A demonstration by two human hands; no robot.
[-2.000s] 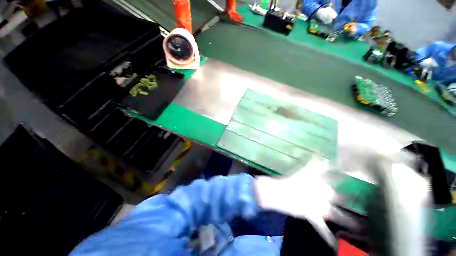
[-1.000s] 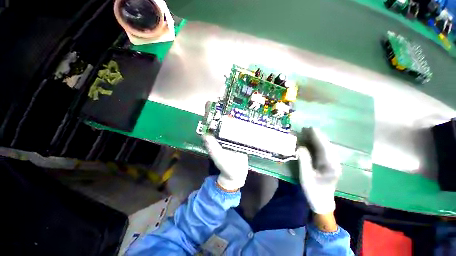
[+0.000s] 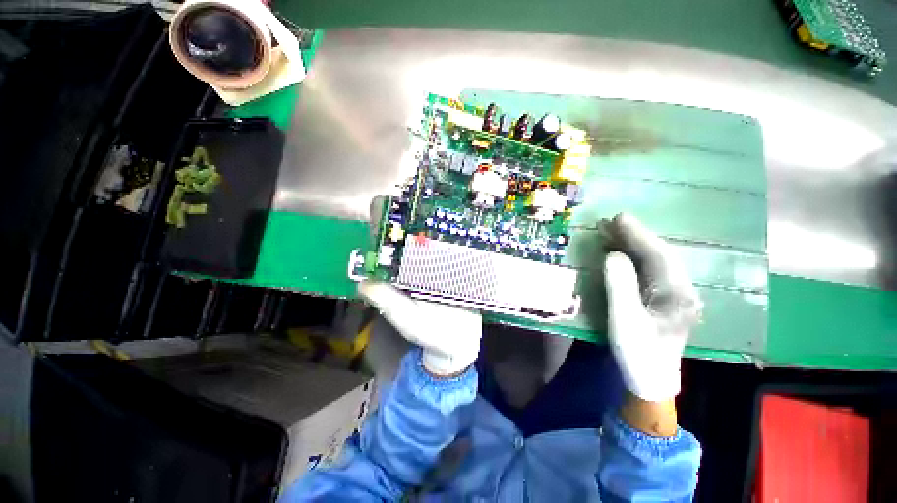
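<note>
A green circuit board point(image 3: 492, 192) with tall parts and a pale ribbed heatsink block along its near edge lies over the left part of the green work mat point(image 3: 679, 196), parts side up. My left hand point(image 3: 425, 319), in a whitish knit glove, is at the board's near left corner; its fingertips are partly hidden at and under the edge. My right hand point(image 3: 649, 300), gloved, is to the right of the board over the mat, apart from it, fingers loosely curled with nothing seen in them.
A shiny metal plate point(image 3: 339, 128) surrounds the mat. A black tray point(image 3: 236, 211) with yellow-green pieces and a cream roll point(image 3: 280, 64) are at left. Another circuit board point(image 3: 836, 34) is on the belt point(image 3: 590, 18). A red sheet point(image 3: 814, 447) is at lower right, black crates point(image 3: 128, 432) at lower left.
Since two seconds ago, the board has come onto the mat. In the last second, my right hand has moved off its right edge, and the view has shifted.
</note>
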